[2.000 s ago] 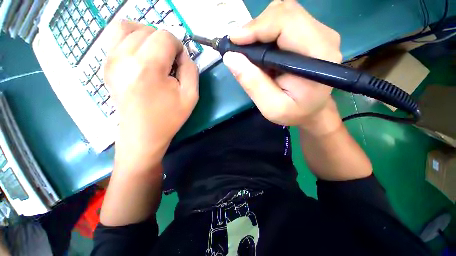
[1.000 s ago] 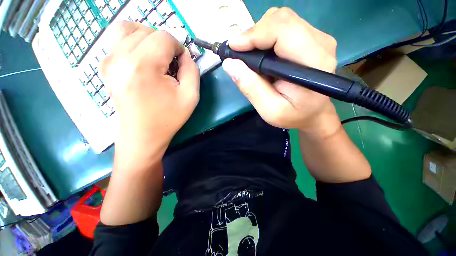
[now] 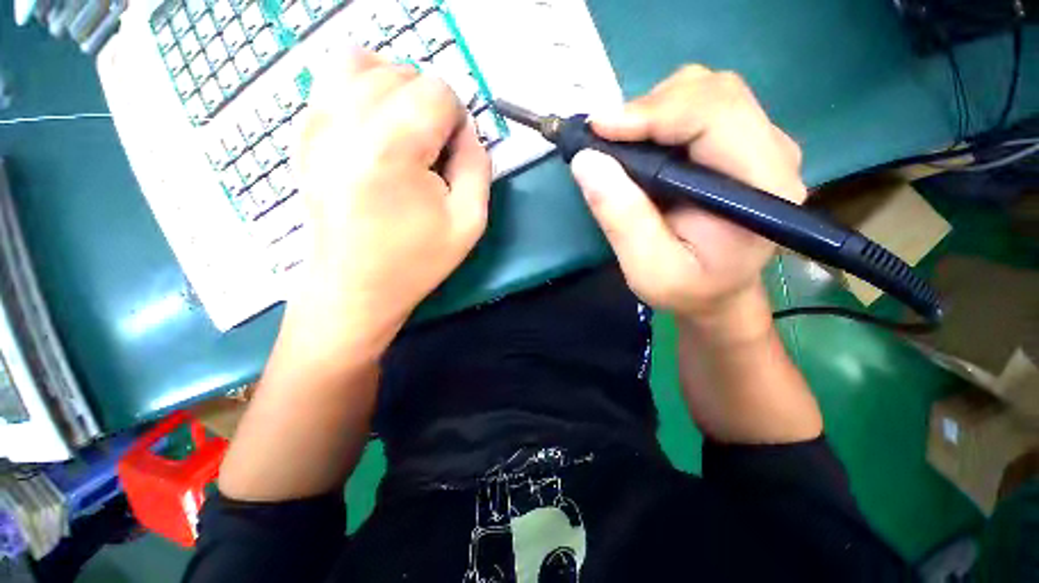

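Observation:
A soldering iron point(image 3: 741, 203) with a black handle is held in my right hand point(image 3: 712, 188), its tip at the near right corner of a green-edged PCB panel point(image 3: 422, 37). My left hand point(image 3: 393, 171) is a closed fist over the panel, thumb and forefinger beside the iron's tip; a thin strand, perhaps solder wire, shows faintly between fist and tip. A second PCB panel point(image 3: 217, 51) lies further left. Both panels lie on a white tray point(image 3: 205, 268). The fist hides part of the near panel.
The tray lies on a dark green mat point(image 3: 137, 330). Stacked trays point(image 3: 34, 364) stand at the left edge. A red stool point(image 3: 171, 478) is below left. Cardboard boxes point(image 3: 968, 438) are on the green floor at right. The iron's cord point(image 3: 849, 315) and other cables point(image 3: 963, 103) are at right.
The view has shifted, so tray and hands appear further right. The iron stays in my right hand with its tip at the panel's corner. My left fist stays closed.

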